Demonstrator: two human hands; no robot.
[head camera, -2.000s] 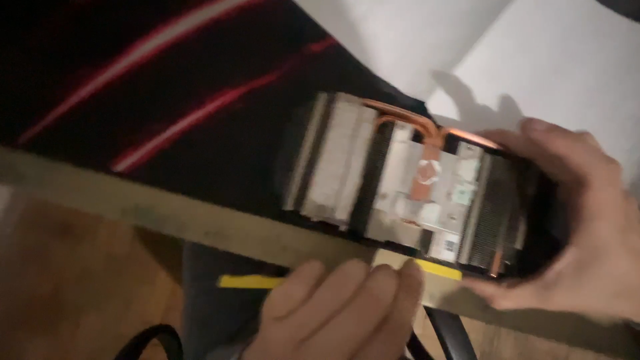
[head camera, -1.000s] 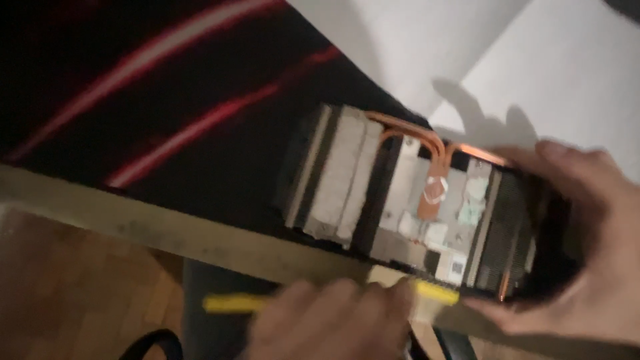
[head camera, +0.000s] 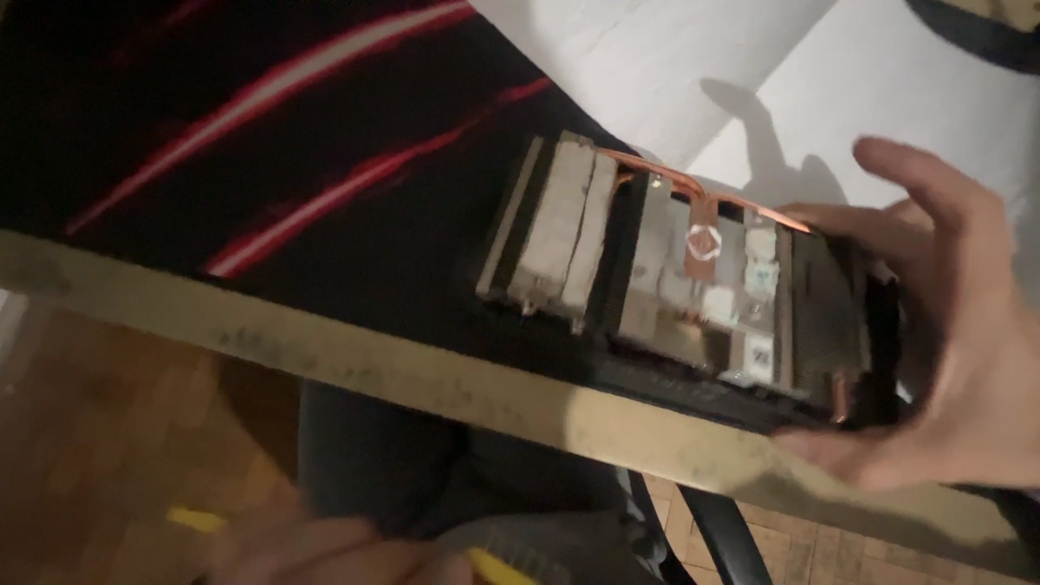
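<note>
A graphics card heatsink (head camera: 691, 268) with metal fins, copper heat pipes and pale thermal pads lies at the near edge of the black and red mat (head camera: 390, 211). Around its right end my right hand (head camera: 967, 325) is closed, thumb at the near side and fingers at the far side, one finger raised off it. My left hand (head camera: 325, 544), blurred and partly cut off at the bottom of the view, holds a thin yellow tool (head camera: 195, 520) that shows on both sides of the fingers. The tool's exact kind cannot be told. This hand is below the table edge, apart from the heatsink.
White paper sheets (head camera: 634, 73) lie behind the heatsink and take my right hand's shadow. The pale table edge (head camera: 366, 357) runs slantwise across the view. Below it are a dark-clothed leg (head camera: 382, 455), a black bar (head camera: 723, 528) and wooden parquet flooring (head camera: 106, 406).
My left hand, with the yellow tool, has moved down and left, away from the heatsink's near side. My right hand stays at the heatsink's right end, one finger now lifted.
</note>
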